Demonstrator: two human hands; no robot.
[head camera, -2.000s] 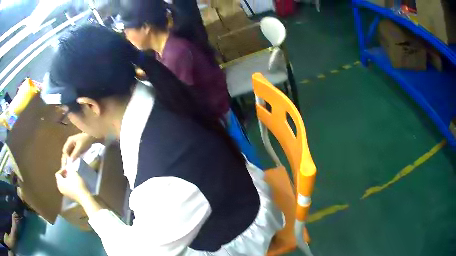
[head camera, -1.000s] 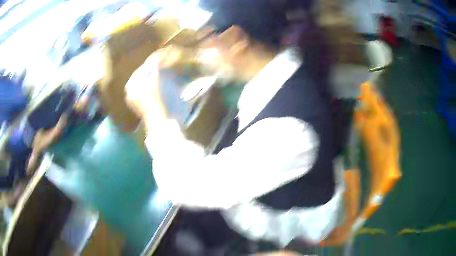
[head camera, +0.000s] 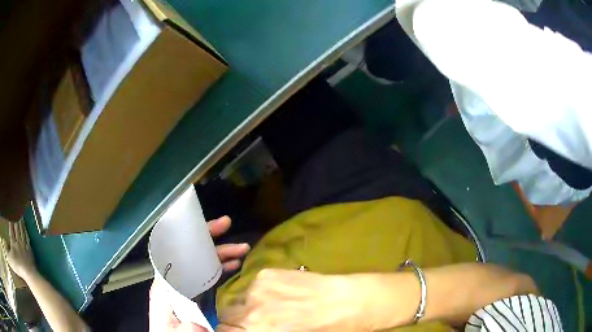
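Note:
A curled white paper sheet (head camera: 185, 249), with a thin dark line and tiny print, is above my lap at the lower left. My left hand (head camera: 227, 246) holds it; several fingers show behind its right edge and a bit of skin shows at its lower part. The rest of that hand is hidden or cut off. My right hand (head camera: 266, 305), with a bracelet on the wrist, is bent beside the sheet's lower right, its fingertips hidden. A small blue bit shows beside it. An open brown carton (head camera: 139, 123) with a pale rim and grey-blue wrapped contents lies at upper left.
The green workbench (head camera: 285, 32) has a metal edge running diagonally between the carton and my lap. Another person's forearm and hand (head camera: 49, 298) are at far left. A person's white sleeve (head camera: 513, 78) is at upper right, above an orange chair part (head camera: 548, 217).
The view has swung from the neighbour in the dark vest down to my lap and the carton. My hands and the white sheet have come into view.

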